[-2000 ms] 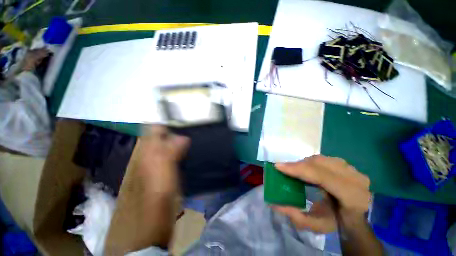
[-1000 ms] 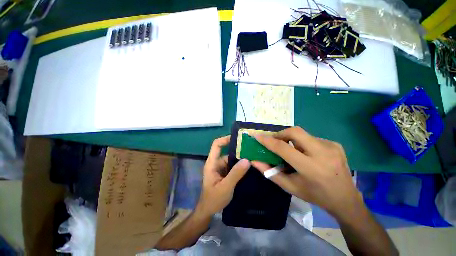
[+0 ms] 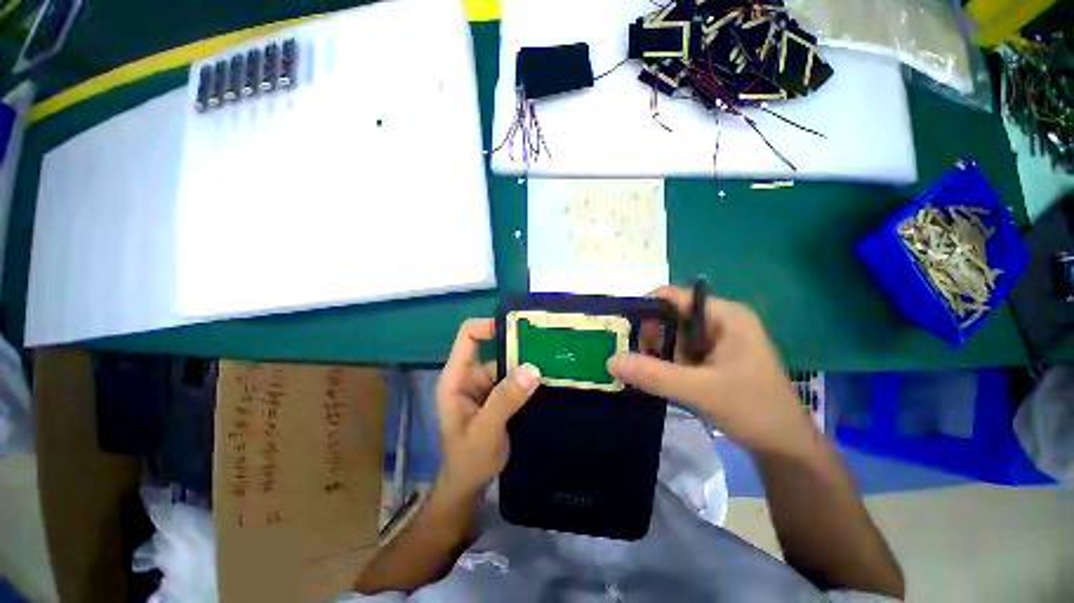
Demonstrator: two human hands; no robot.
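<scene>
A black phone-case housing [image 3: 577,459] is held upright in front of me at the bench's near edge. A green circuit board [image 3: 568,353] lies in its window, inside a cream adhesive frame [image 3: 548,318]. My left hand [image 3: 477,412] grips the housing's left side, with the thumb on the board's lower left corner. My right hand [image 3: 730,371] is at the upper right side, with the thumb on the board's right end. A slim dark tool [image 3: 698,316] sticks up from my right fingers. The camera hole beside the window is partly covered by my right hand.
A white foam board [image 3: 342,177] at left bears small dark components [image 3: 245,77]. The right foam board [image 3: 707,153] holds a module pile [image 3: 730,53] and a black module [image 3: 555,71]. An adhesive liner sheet [image 3: 597,236] lies beyond the housing. A blue bin [image 3: 883,253] holds cream strips. A cardboard box [image 3: 300,471] is below left.
The green board has gone from my right fingers into the housing's window and now lies flat there. The white-tipped tool end below my right hand no longer shows; a dark end points up.
</scene>
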